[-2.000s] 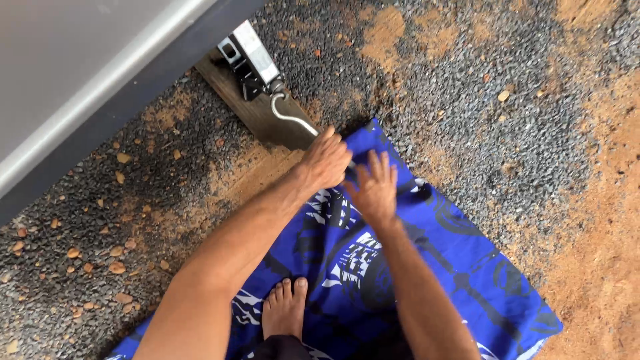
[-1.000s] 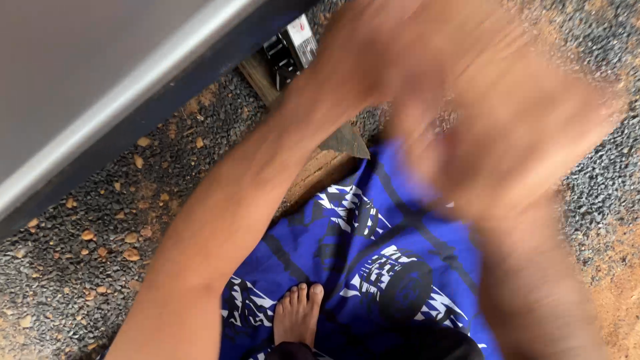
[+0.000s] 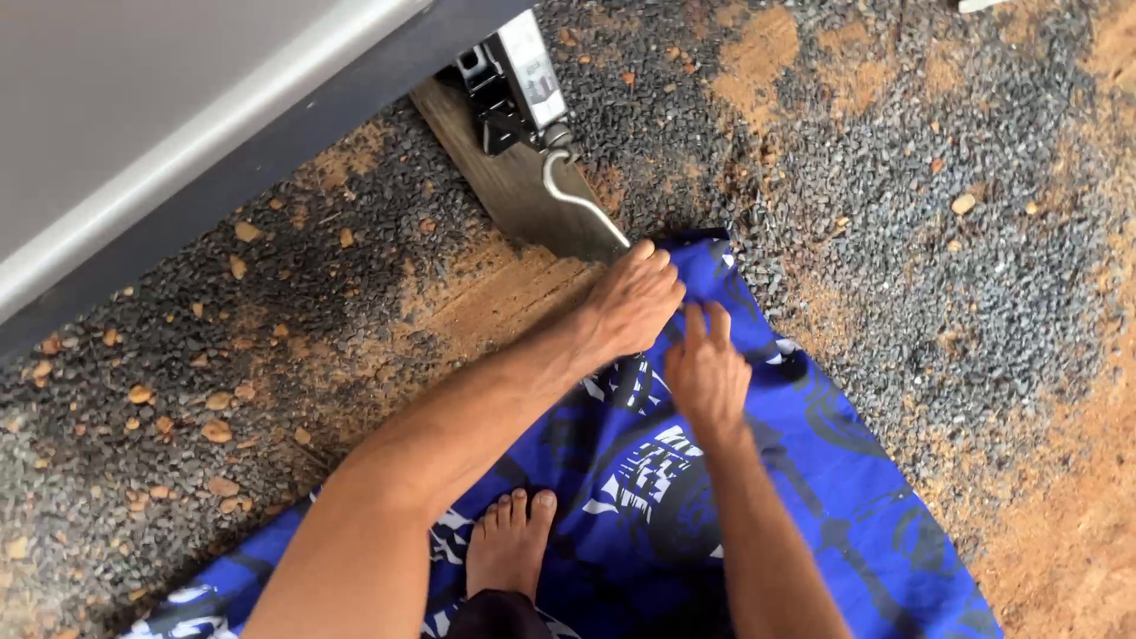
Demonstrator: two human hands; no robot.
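My left hand (image 3: 635, 297) is closed around the metal crank handle (image 3: 577, 201), whose bent rod runs up to the end of a scissor jack (image 3: 531, 75). The jack lies under the lower edge of a grey vehicle body (image 3: 204, 106), on a wooden plank (image 3: 506, 182). Just to the right and a little below, my right hand (image 3: 708, 368) is over the blue printed cloth (image 3: 799, 444), fingers pointing forward. Whether it touches the handle's end is hidden.
Dark gravel (image 3: 905, 177) with small stones surrounds the cloth. Reddish sand (image 3: 1065, 532) lies at the right. A bare foot (image 3: 512, 541) rests on the cloth. The vehicle's edge slants across the upper left.
Both hands were raised and blurred one second ago, in front of the jack. They are now lower, with the left around the crank handle, as it was two seconds ago.
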